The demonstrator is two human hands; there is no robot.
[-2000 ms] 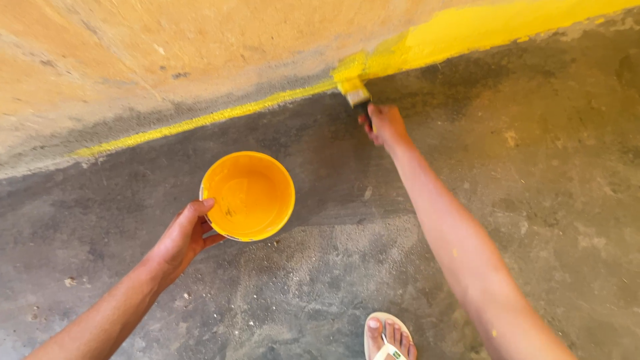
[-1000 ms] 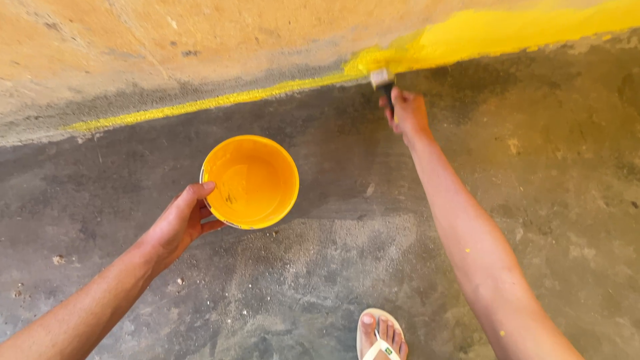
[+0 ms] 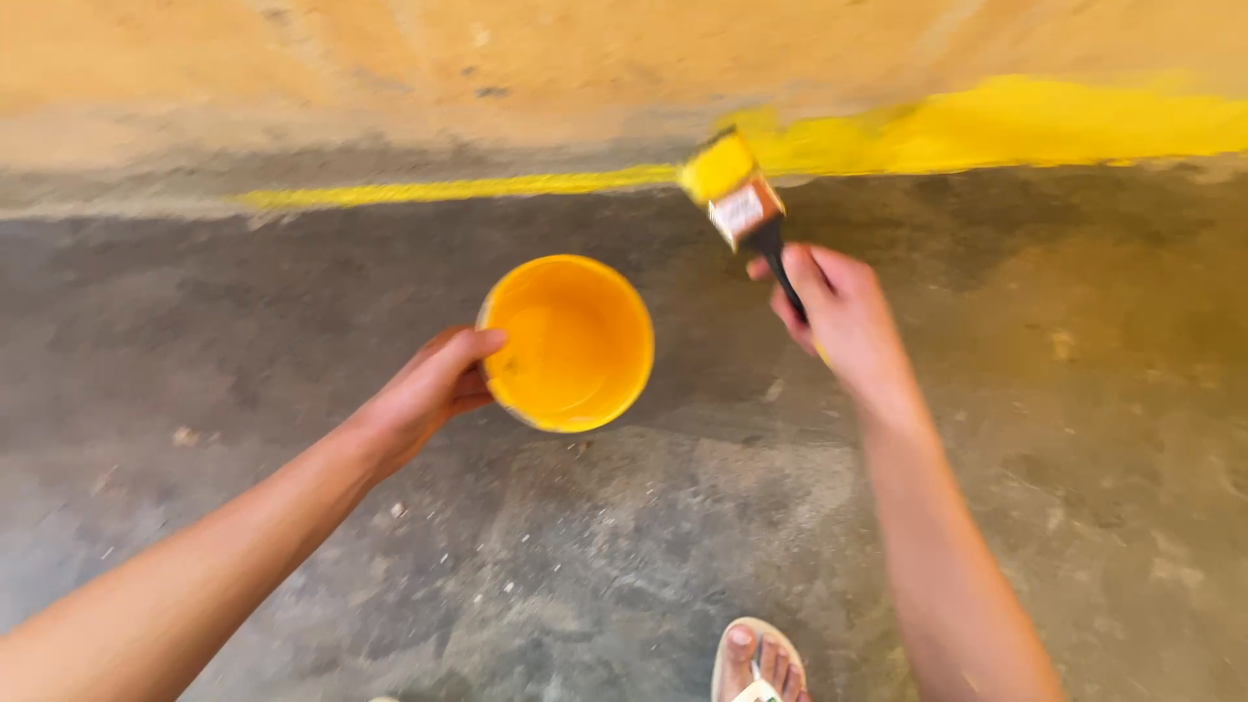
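Observation:
My left hand [image 3: 434, 390] grips the rim of a round paint bucket [image 3: 570, 341], thumb over the edge and fingers beneath. Yellow-orange paint lies inside it. To the right, my right hand [image 3: 838, 307] holds the black handle of a flat paintbrush [image 3: 746, 200]. Its bristles are coated in yellow paint and point up and left, over the foot of the wall; whether they touch it I cannot tell. Wet-looking yellow paint [image 3: 1004, 122] covers the wall's base on the right, and a thin yellow line [image 3: 468, 188] runs left from there.
An orange-tan plastered wall [image 3: 585, 58] with grey patches spans the top. Below it lies a grey-brown concrete floor [image 3: 604, 526] with small pale specks. My foot in a flip-flop [image 3: 760, 663] stands at the bottom edge.
The brush has come away from the yellow band's edge, and its painted bristles now show more fully. My left hand still holds the bucket. The view has turned somewhat.

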